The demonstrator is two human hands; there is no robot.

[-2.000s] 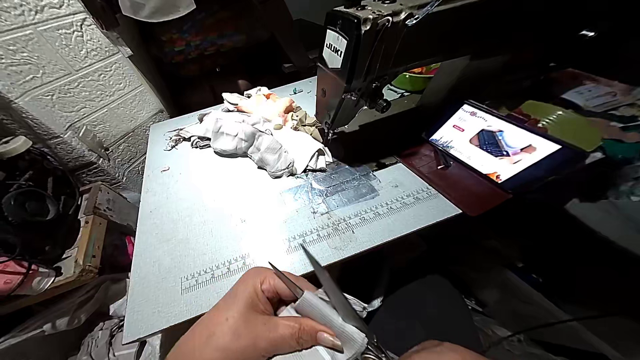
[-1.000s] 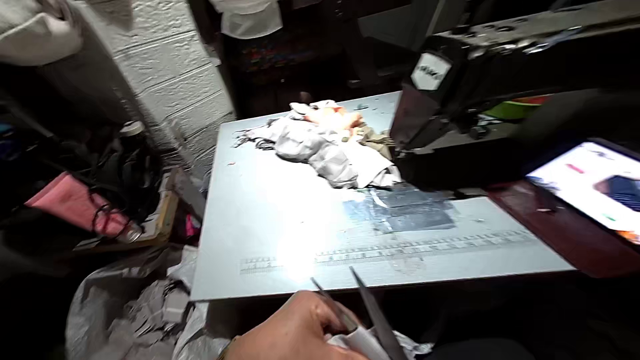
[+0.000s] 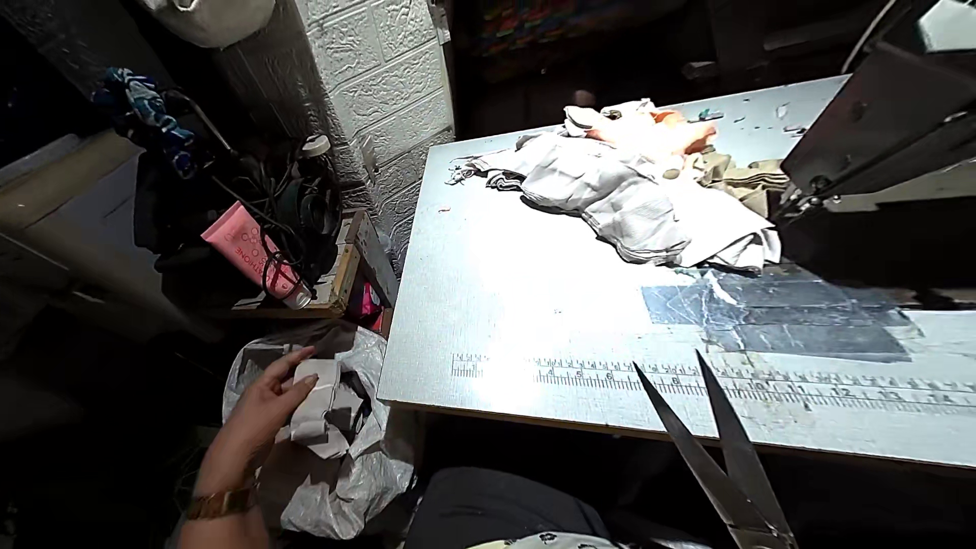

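My left hand [image 3: 259,404] is over a plastic bag [image 3: 362,476] beside the table's left end. Its thumb and fingers are at a pale folded piece of cloth [image 3: 316,400]; whether they grip it cannot be told. Other pale cloth pieces lie in the bag. A pair of metal scissors [image 3: 736,457], blades apart, points up over the table's front edge at lower right. Its handles are cut off by the frame and my right hand is not in view. A pile of white cloth pieces [image 3: 602,191] lies on the sewing table [image 3: 473,305], with orange and tan cloth behind.
A sewing machine head [image 3: 869,122] stands at the right, beside the cloth pile. A printed ruler scale [image 3: 579,374] runs along the table's front. On a wooden shelf [image 3: 343,278] at left are a pink tube [image 3: 252,255] and black cables. A white block wall [image 3: 381,84] rises behind.
My left hand has moved left, away from the scissors, to the plastic bag. The scissors are now apart from it. The view has swung left.
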